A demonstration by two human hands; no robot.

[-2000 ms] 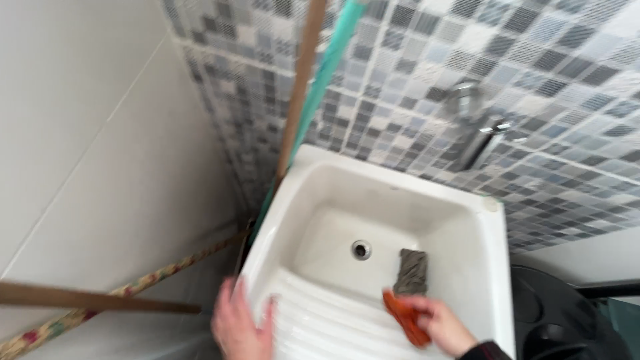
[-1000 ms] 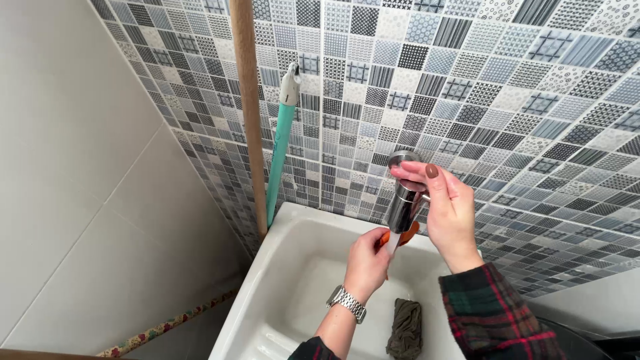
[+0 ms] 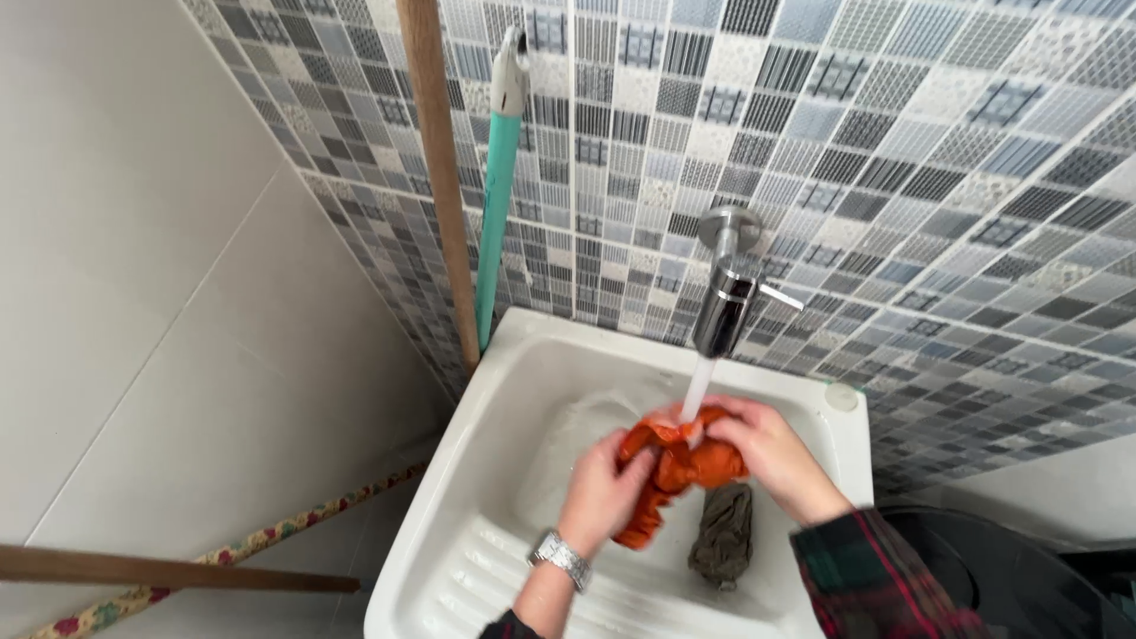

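Under the running chrome faucet [image 3: 723,311], an orange cloth [image 3: 688,466] is spread between both hands, and the stream of water falls onto it. My left hand [image 3: 608,493], with a metal watch at the wrist, grips the cloth's left part. My right hand [image 3: 768,448], in a plaid sleeve, holds its upper right part. A crumpled dark grey-green cloth [image 3: 723,537] lies in the white laundry sink [image 3: 435,497], below the orange one. Some fingertips are hidden by the orange cloth.
A wooden pole [image 3: 435,160] and a teal handle [image 3: 499,195] lean at the sink's back left corner. Another wooden pole [image 3: 177,568] and a floral-patterned pole [image 3: 311,515] are at lower left. A black round object [image 3: 994,568] stands right of the sink.
Water now runs from the faucet. My right hand has left the faucet and moved down to the orange cloth, which is more spread out. The dark cloth stays in the sink.
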